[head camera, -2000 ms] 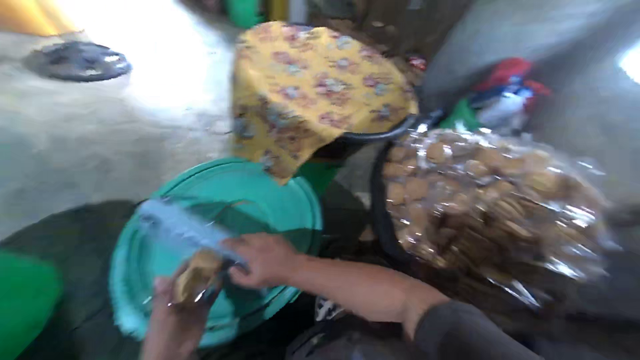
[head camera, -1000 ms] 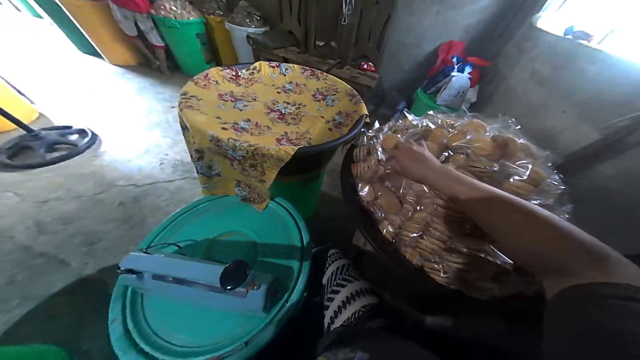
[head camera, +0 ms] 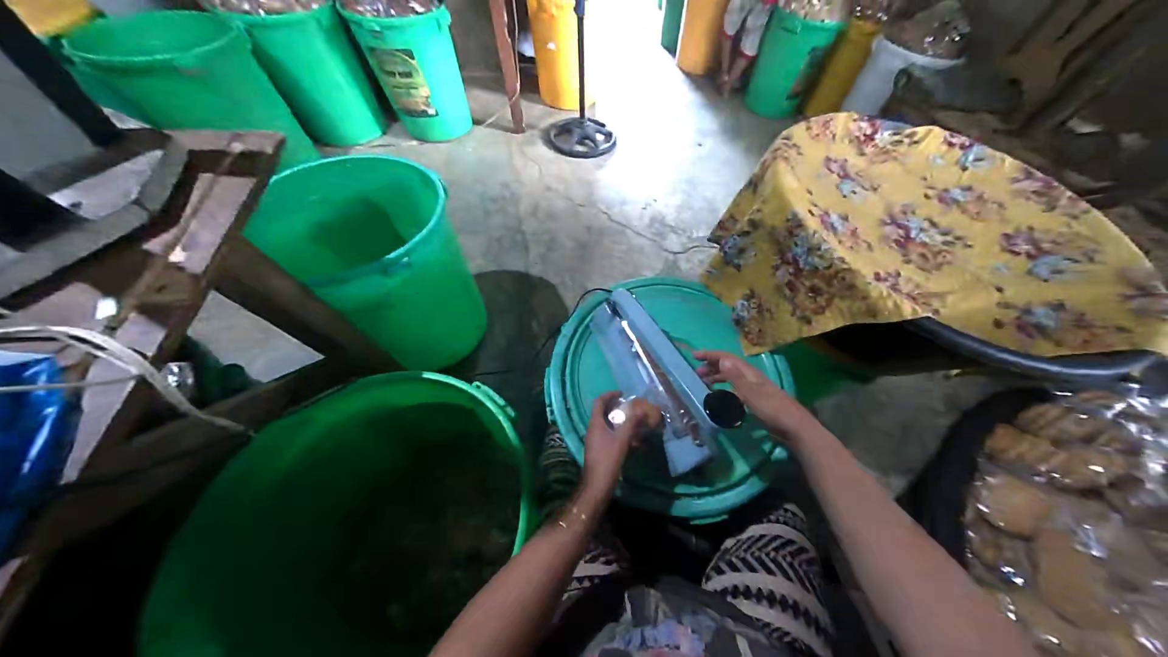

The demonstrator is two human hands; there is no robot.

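Observation:
A blue hand-operated impulse bag sealer (head camera: 659, 365) with a round black knob lies on the green lid (head camera: 575, 365) of a bucket before my knees. My left hand (head camera: 620, 429) is closed around a small, shiny clear plastic packet at the sealer's near left side; what is in the packet is mostly hidden. My right hand (head camera: 730, 374) lies against or just over the sealer's right side beside the knob, fingers slightly apart, with nothing visible in it. Clear bags of round brown biscuits (head camera: 1058, 520) fill a dark tub at the lower right.
A large open green bucket (head camera: 365, 511) is near my left arm, another green bucket (head camera: 383, 283) behind it. A wooden frame (head camera: 246, 265) with cables is at the left. A yellow flowered cloth (head camera: 912, 228) covers a tub at the right. Filled buckets and a person's legs (head camera: 737, 46) are farther back.
My right hand has moved from the bagged biscuits to the sealer. My left hand, out of view one second ago, is at the sealer with a packet. The view has swung left.

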